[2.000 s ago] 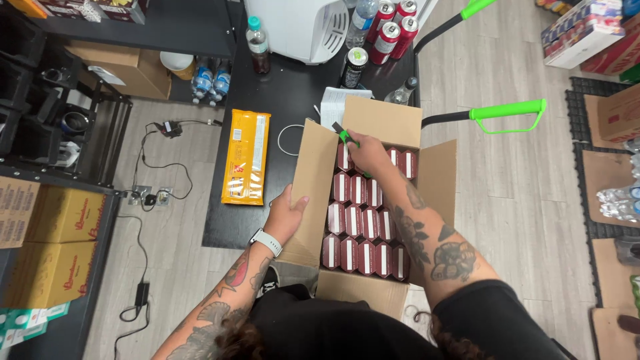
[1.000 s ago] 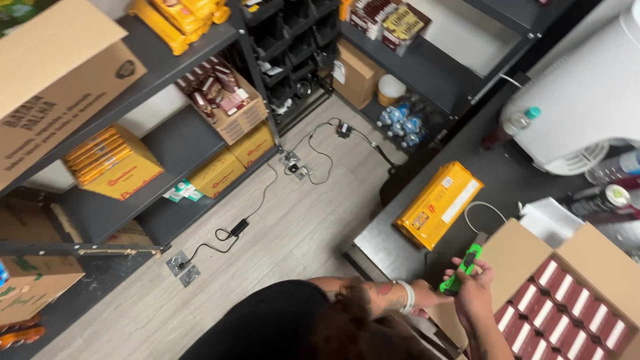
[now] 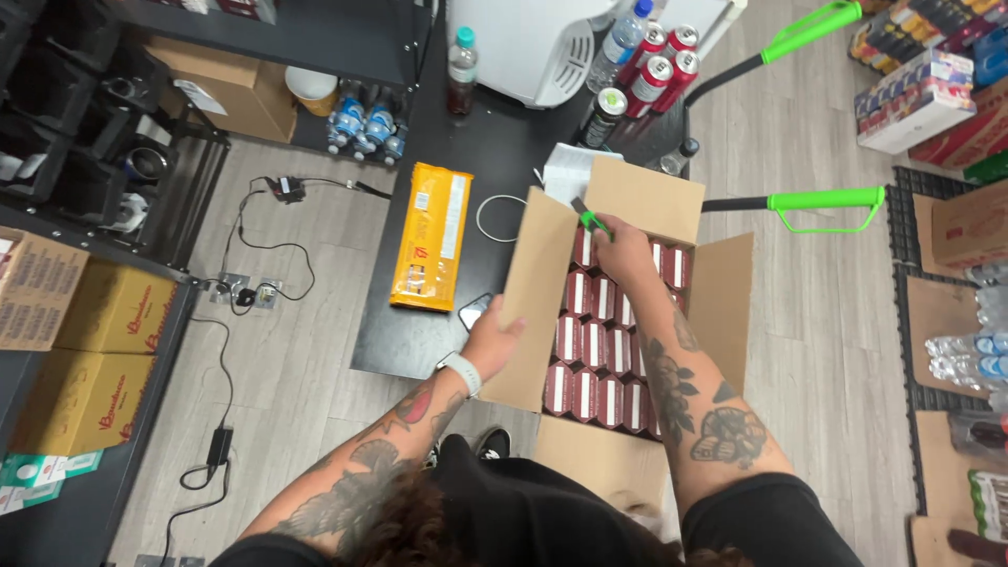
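An opened cardboard box [image 3: 720, 315] holds rows of dark red packs [image 3: 594, 342] with white strips, its flaps spread outward. My left hand [image 3: 492, 342], with a pale watch on the wrist, is at the box's left flap [image 3: 539, 276], thumb on the inner face and fingers by the outer edge. Over the far left part of the packs, my right hand [image 3: 626, 248] grips a green utility knife [image 3: 592, 220] whose blade points toward the far left corner. A yellow plastic-wrapped pack [image 3: 431, 236] lies on the black table [image 3: 394, 346] left of the box. A phone [image 3: 475, 312] lies near my left hand.
Behind the box stand red cans [image 3: 650, 87], a dark can [image 3: 603, 118], bottles [image 3: 462, 71] and a white appliance [image 3: 520, 47]. Green-handled bars [image 3: 827, 198] jut out at the right. Cables [image 3: 228, 378] cross the floor beside the left shelves [image 3: 157, 425].
One second ago my hands were close together left of the packs; now they are apart, the right with the knife over the packs, the left at the flap. The view has swung back right.
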